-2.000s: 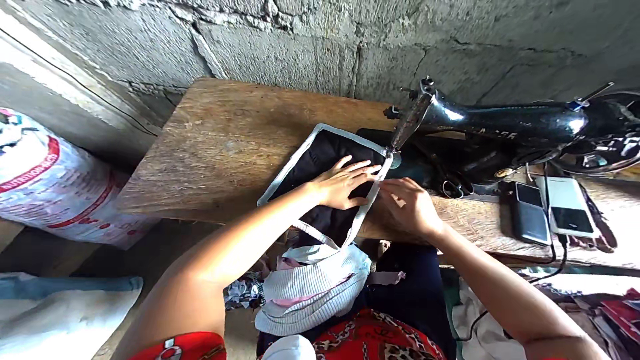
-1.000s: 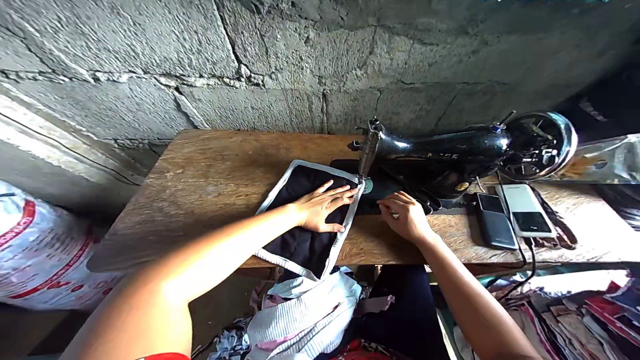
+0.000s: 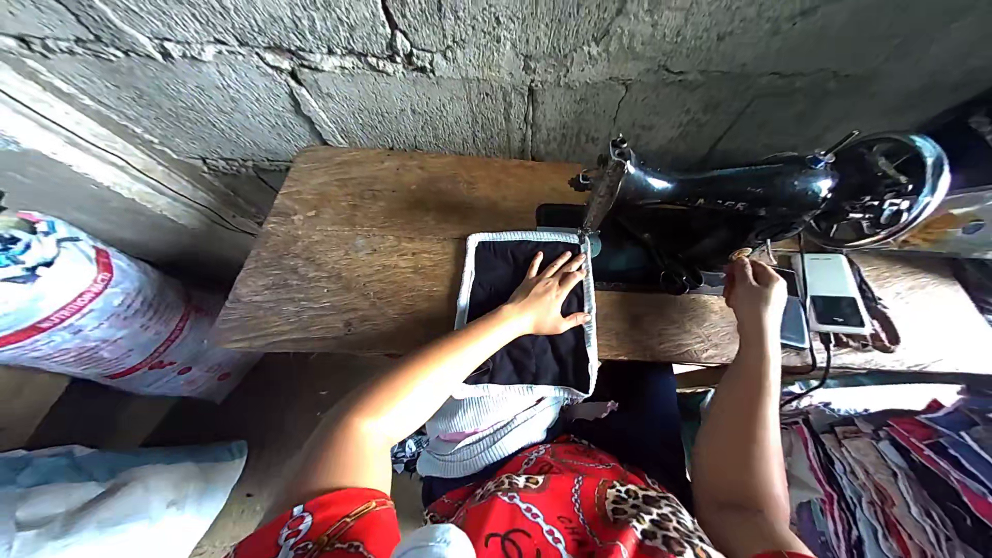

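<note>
A black cloth panel with white edging [image 3: 527,356] lies at the left of a black sewing machine [image 3: 721,190], its upper right corner under the needle end. My left hand [image 3: 546,298] rests flat on the panel, fingers spread near the right edging. My right hand [image 3: 752,287] is raised at the machine's base, fingers bent, by a small round tan-coloured piece [image 3: 740,253]; whether the fingers grip it cannot be told. White ribbed fabric [image 3: 488,434] hangs from the panel's lower edge onto my lap.
The wooden table [image 3: 356,248] meets a concrete block wall. Right of my right hand lie a dark phone-like device [image 3: 793,322] and a white device with a cable [image 3: 835,291]. Fabric pieces [image 3: 868,473] are stacked lower right. A filled printed sack [image 3: 101,310] stands left.
My right hand has moved right, away from the panel's edge, to the machine's base. My left hand stays on the panel, which now lies straighter.
</note>
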